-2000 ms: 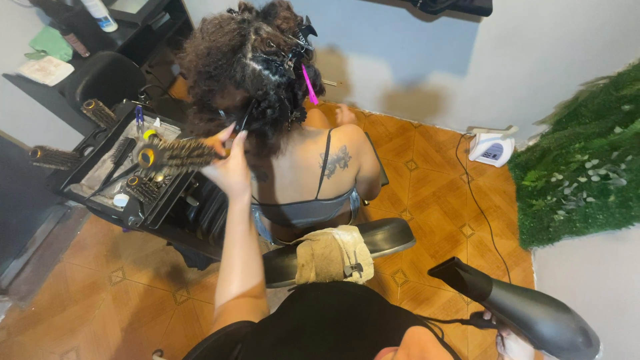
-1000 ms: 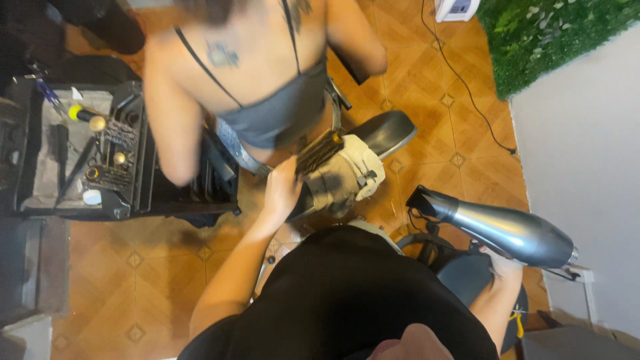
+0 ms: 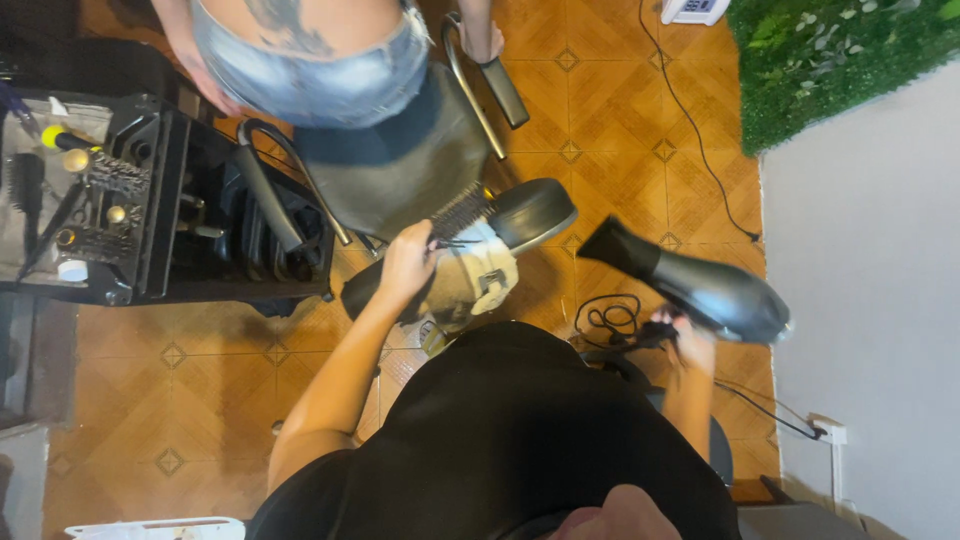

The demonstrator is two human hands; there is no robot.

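My left hand [image 3: 409,259] is closed around a round hairbrush [image 3: 463,209], its bristles pointing up and right over the chair's backrest; a thin dark clip or comb sticks out beside the fingers. A beige towel [image 3: 469,277] is wrapped over the black backrest [image 3: 536,210]. At the right my right hand [image 3: 686,341] grips the handle of a dark hair dryer [image 3: 697,289], whose nozzle points up and left. Another person in denim shorts [image 3: 315,82] is at the front of the salon chair seat [image 3: 397,165], with one hand by each armrest.
On the left stands a black trolley [image 3: 169,202] with round brushes [image 3: 112,244], a paddle-type brush [image 3: 26,195] and a white cap [image 3: 73,271]. A cable [image 3: 694,127] lies on the tiled floor at right, near a white device [image 3: 695,9] and a green plant panel [image 3: 840,67].
The other person has risen from the seat and moved forward. My left hand, at their hair two seconds ago, is now over the chair back with the brush. The view has tilted down.
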